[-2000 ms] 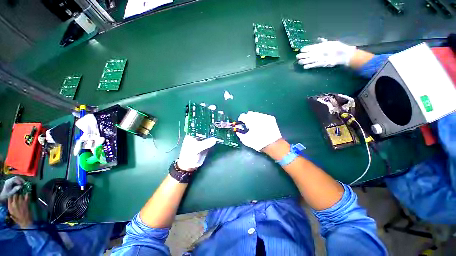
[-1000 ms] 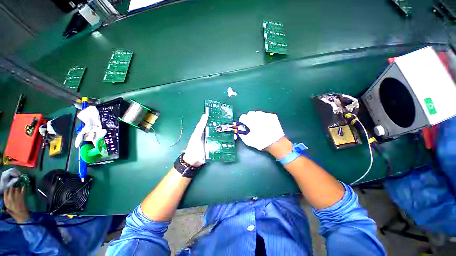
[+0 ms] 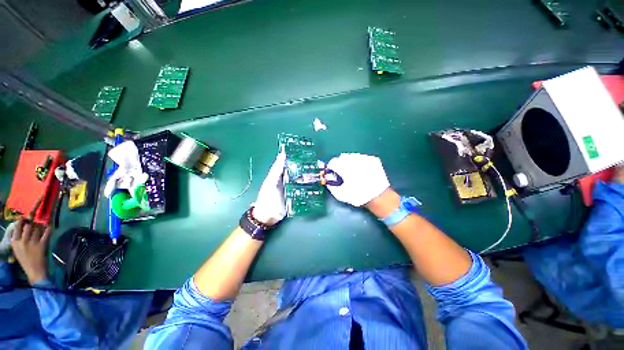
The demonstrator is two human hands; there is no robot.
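Observation:
A green circuit board panel (image 3: 306, 199) is held above the green mat in front of me, its long side pointing away from me. My left hand (image 3: 271, 195), in a white glove with a dark band at the wrist, holds the panel by its left edge. My right hand (image 3: 357, 179), in a white glove with a light blue wrist strap, is closed around the side cutters (image 3: 315, 177). The cutter jaws lie over the middle of the panel. The handles are mostly hidden in the glove.
A solder wire reel (image 3: 187, 153) and black box (image 3: 156, 171) stand left. A soldering stand (image 3: 472, 186) and fume extractor (image 3: 545, 140) stand right. More panels (image 3: 384, 51) lie along the far bench. Whitish scrap (image 3: 319, 124) lies beyond the panel. A neighbour's hand (image 3: 31, 247) shows far left.
The panel has gone from slanted to nearly straight, and my left hand has moved to its left edge. The neighbour's gloved hand at upper right and one far panel have gone from there.

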